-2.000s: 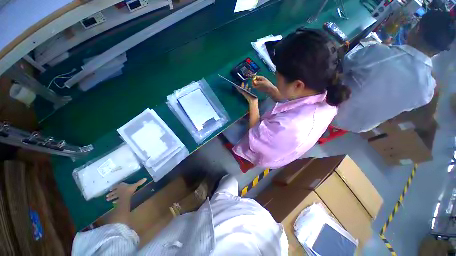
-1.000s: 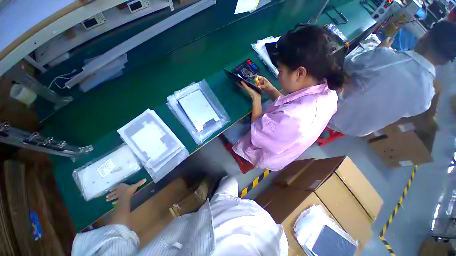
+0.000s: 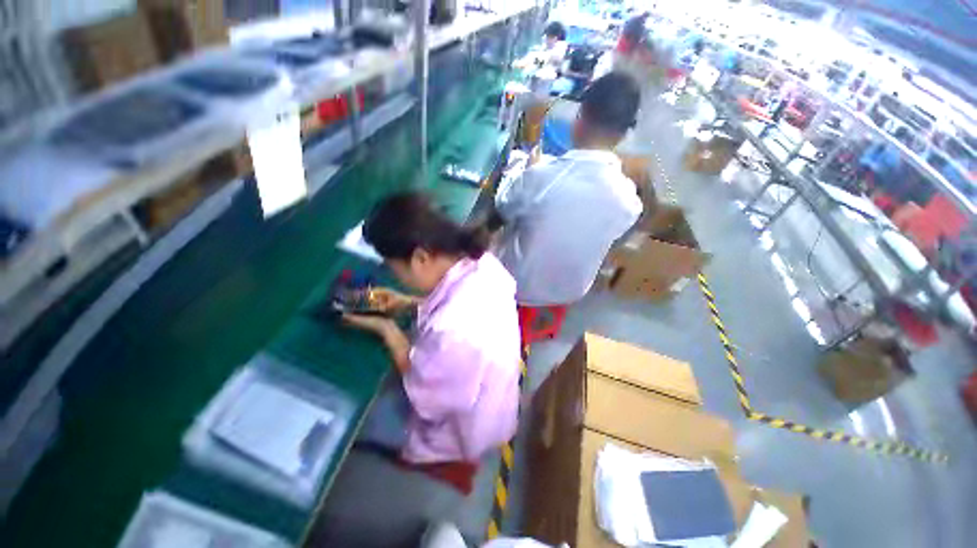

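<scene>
Neither of my hands is in view. A clear plastic sleeve with a pale sheet (image 3: 273, 423) lies on the green bench at the lower left. Another pale sleeve (image 3: 193, 527) is cut off by the bottom edge. A dark tablet (image 3: 688, 503) lies on white bags on top of a brown carton (image 3: 659, 412) at the lower right. The bench and sleeves are blurred.
A person in pink (image 3: 466, 353) sits at the bench, hands on a dark flat device (image 3: 362, 303). A person in a pale shirt (image 3: 568, 219) sits beyond. Yellow-black tape (image 3: 739, 375) marks the grey floor; a shelf (image 3: 214, 139) runs above the bench.
The view has swung up and to the right. My left hand, earlier at the bench edge by a white packet, has left the picture. More aisle and hall show.
</scene>
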